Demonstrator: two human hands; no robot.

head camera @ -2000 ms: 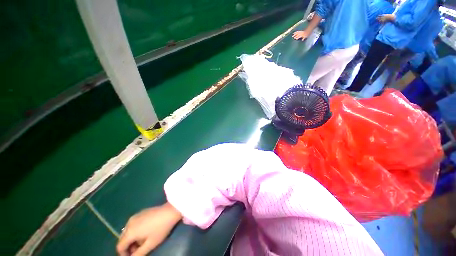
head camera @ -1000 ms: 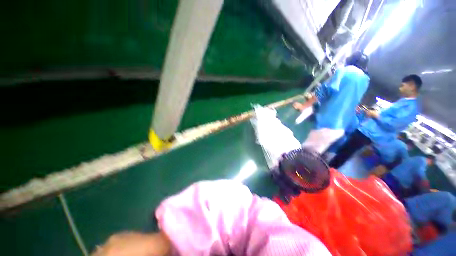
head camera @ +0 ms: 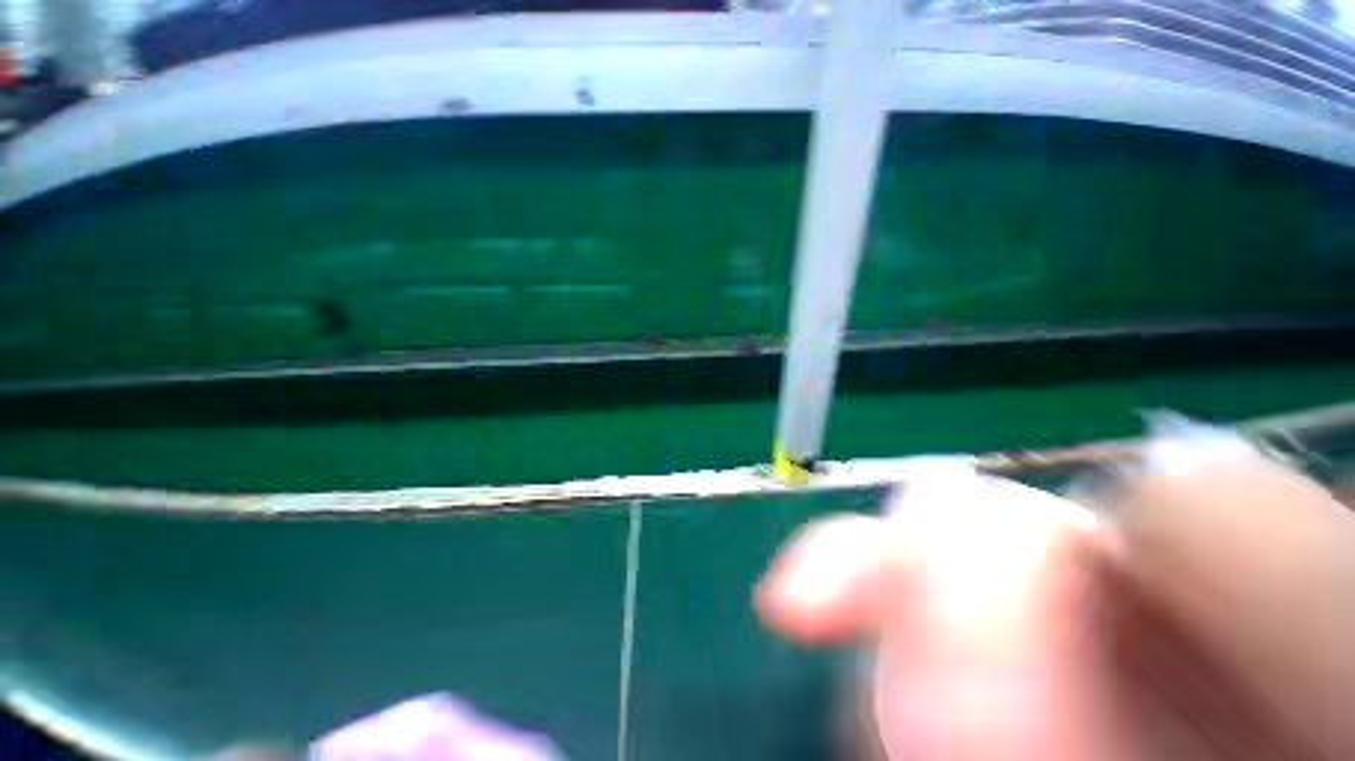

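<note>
My right hand (head camera: 988,625) is large and badly blurred at the lower right, close to the camera, above the dark green worktop (head camera: 743,610). Its fingers point left and its wrist is at the right. Whether it holds anything cannot be told. A pink sleeve (head camera: 431,732) shows at the bottom left edge. A faint skin-toned blur beside it may be my left hand (head camera: 256,754), almost wholly cut off by the frame. A thin pale seam (head camera: 630,625) crosses the worktop.
A ragged whitish edge strip (head camera: 550,492) runs between the worktop and the green conveyor belt (head camera: 595,431). A pale upright post (head camera: 829,253) stands on the strip, with yellow tape at its foot. A pale rail (head camera: 639,67) curves along the far side.
The view has swung left, to face the belt. The fan, the red bag and the coworkers in blue have left the picture. My right hand has come up, large, at the right.
</note>
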